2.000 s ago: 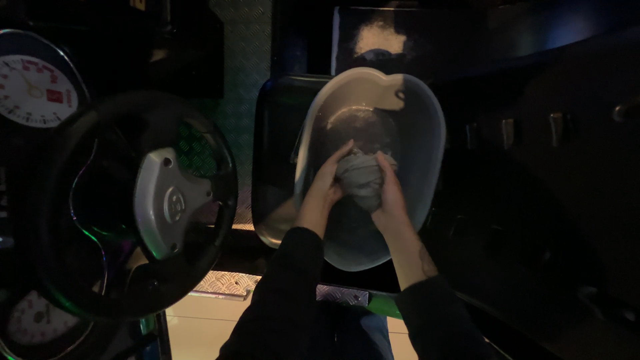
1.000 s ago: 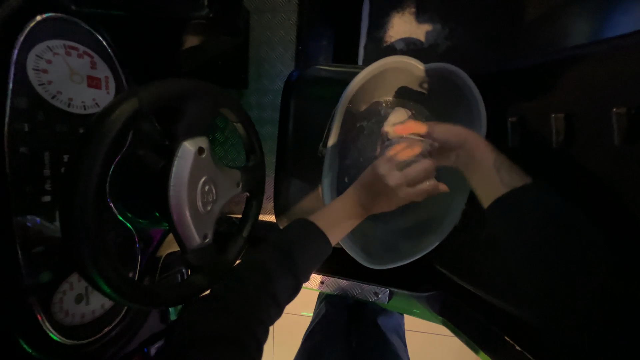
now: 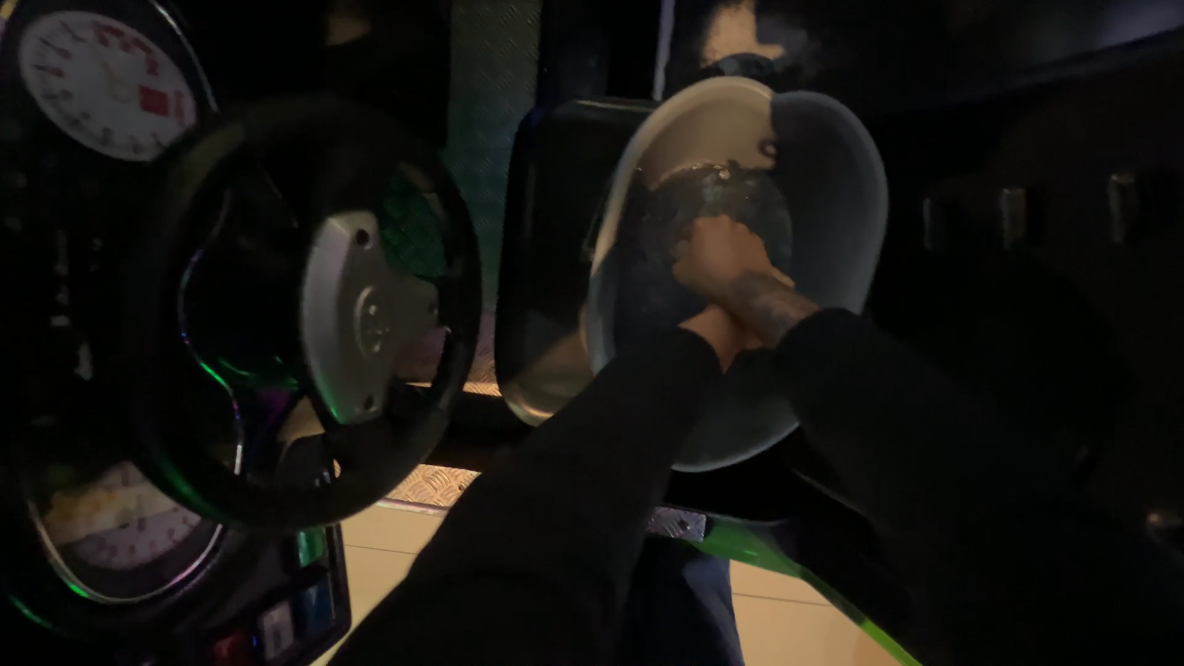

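A pale plastic bucket [image 3: 832, 213] with water in it stands on a dark seat [image 3: 564, 250]. Both of my hands are down inside it, with the wrists crossing. My right hand [image 3: 726, 254] is on top, its back toward me and its fingers curled down at the water. Mostly hidden beneath it is my left hand [image 3: 717, 333], of which only the wrist part shows. No cloth can be made out under the hands; what the fingers hold is hidden.
Left of the bucket is a black steering wheel [image 3: 462, 305] with a silver hub, in front of a panel with round gauges [image 3: 111, 83]. Patterned metal plate [image 3: 430, 486] and a tiled floor [image 3: 379, 546] lie below.
Two seconds ago both hands held a bunched grey cloth over the bucket. They have since come together and gone lower into it, the right over the left, and the cloth is out of sight.
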